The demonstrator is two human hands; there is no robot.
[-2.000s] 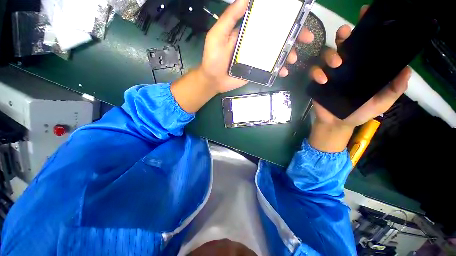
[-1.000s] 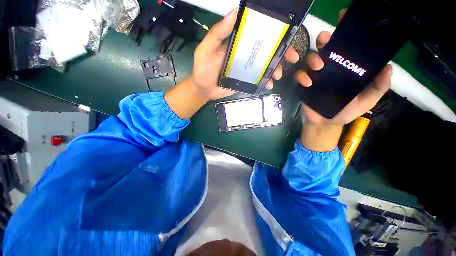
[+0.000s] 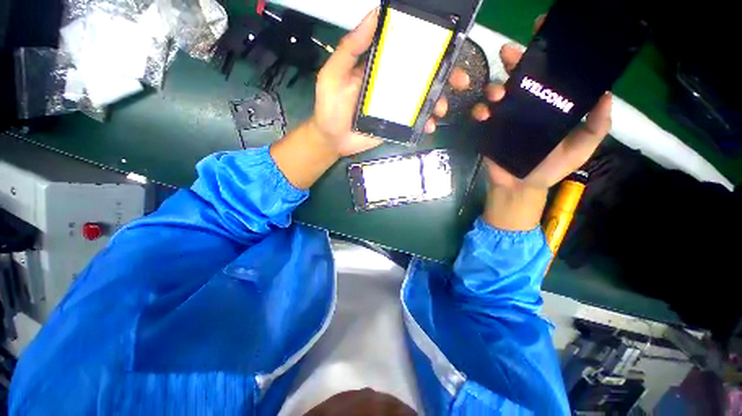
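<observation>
My left hand [image 3: 340,101] is bare and holds an open phone [image 3: 391,128] by its long edges. Its white battery [image 3: 407,69] with yellow edges faces me; the phone's top is cut off by the picture's edge. My right hand [image 3: 561,158] holds a black phone [image 3: 533,122] tilted, its screen towards me showing "WELCOME". A second open phone [image 3: 401,180] lies flat on the green mat [image 3: 317,215] below and between my hands, with a pale battery.
A thin black bracket [image 3: 259,111] lies on the mat at left. Plastic bags [image 3: 114,57] and black parts [image 3: 285,49] are at upper left. A speckled disc [image 3: 470,81] is partly behind my left fingers. A yellow screwdriver [image 3: 564,213] lies at right. A grey machine with a red button [image 3: 92,231] stands left.
The screen of the phone in my right hand was dark two seconds ago and now shows "WELCOME". Both hands and their phones sit slightly further left and up in the picture.
</observation>
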